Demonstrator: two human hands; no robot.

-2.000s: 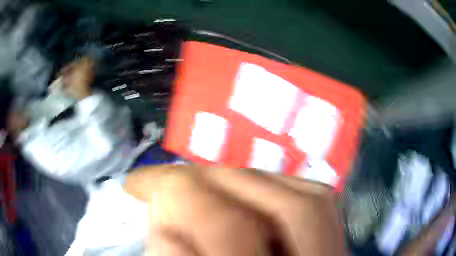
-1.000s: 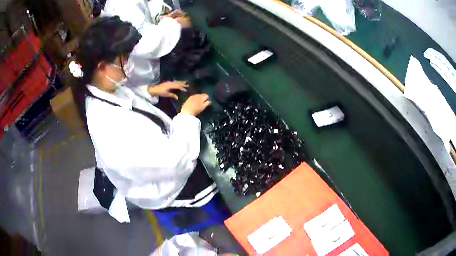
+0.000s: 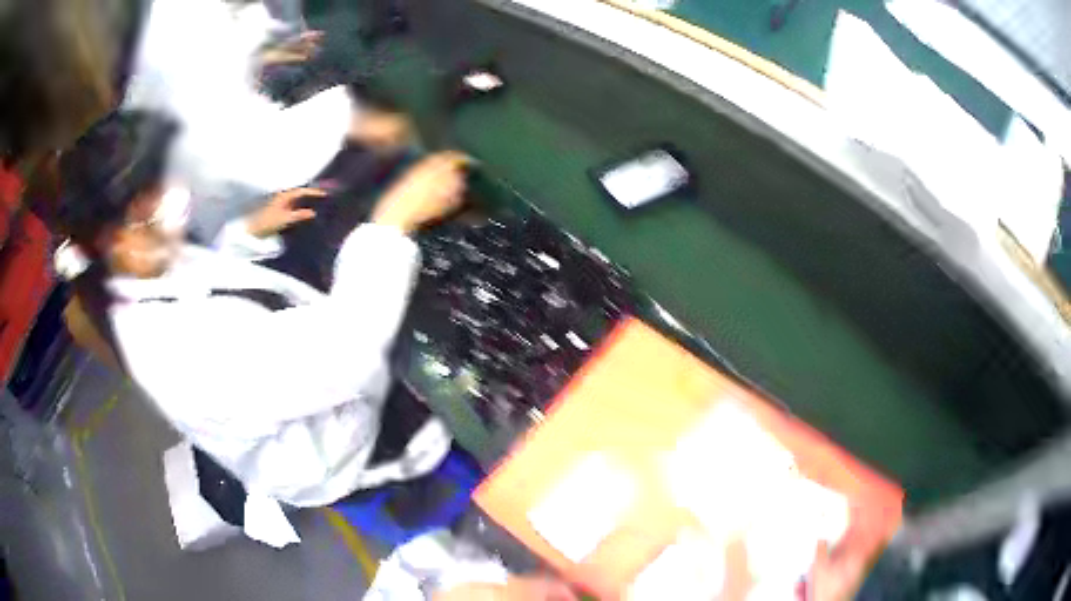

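Note:
The red-orange mat (image 3: 658,376) lies at the lower right, blurred and overexposed. A white card pile (image 3: 584,505) lies on its left part, and larger white piles (image 3: 734,464) merge in glare on its right part. My left hand (image 3: 507,591) shows only as a blurred strip at the bottom edge, beside a white sleeve. Blurred skin-toned fingers, seemingly my right hand (image 3: 836,569), are over the mat's lower right, cut off by the bottom edge. Whether either hand holds a card cannot be told.
A heap of glossy black parts (image 3: 505,294) lies beyond the mat. A neighbouring worker in white (image 3: 253,352) reaches over it, with another worker behind. The green belt (image 3: 752,299) carries dark trays with white cards (image 3: 644,179). A blue stool (image 3: 411,505) is below the bench.
The view has shifted, bringing more of the mat into the picture. Blurred hand parts now show at the bottom. The neighbour's near hand is raised towards the belt side.

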